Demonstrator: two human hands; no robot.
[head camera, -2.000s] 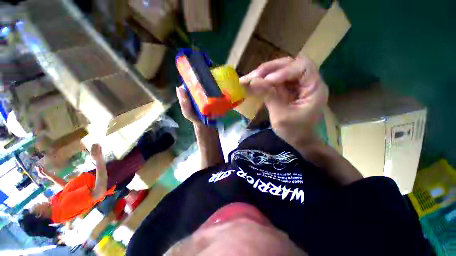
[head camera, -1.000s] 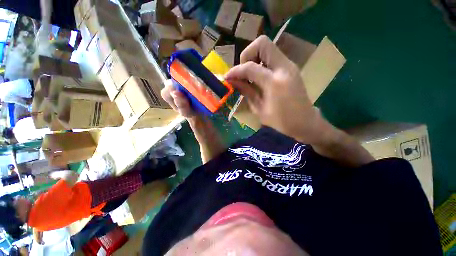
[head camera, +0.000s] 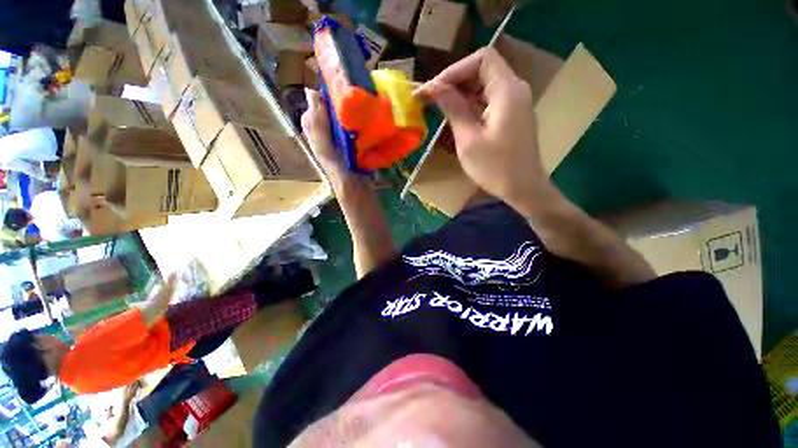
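My left hand (head camera: 321, 131) holds a blue and orange tape gun (head camera: 347, 96) from its left side, with most fingers hidden behind it. A yellow roll of packing tape (head camera: 399, 108) sits on the gun's right side. My right hand (head camera: 492, 118) has thumb and forefinger pinched at the roll's right edge. The tape end is too small to make out. An open carton (head camera: 569, 114) with raised flaps lies behind and below my right hand.
Small cartons (head camera: 229, 157) stand in a row on a pale surface at left, with more small boxes (head camera: 440, 26) at the top. A carton with a glass mark (head camera: 731, 262) stands at right. A person in orange (head camera: 114, 350) is at lower left.
Over the last second the tape gun has moved up and tilted steeper in my left hand. My right hand has shifted up, its fingertips still at the roll. The person in orange has changed arm position.
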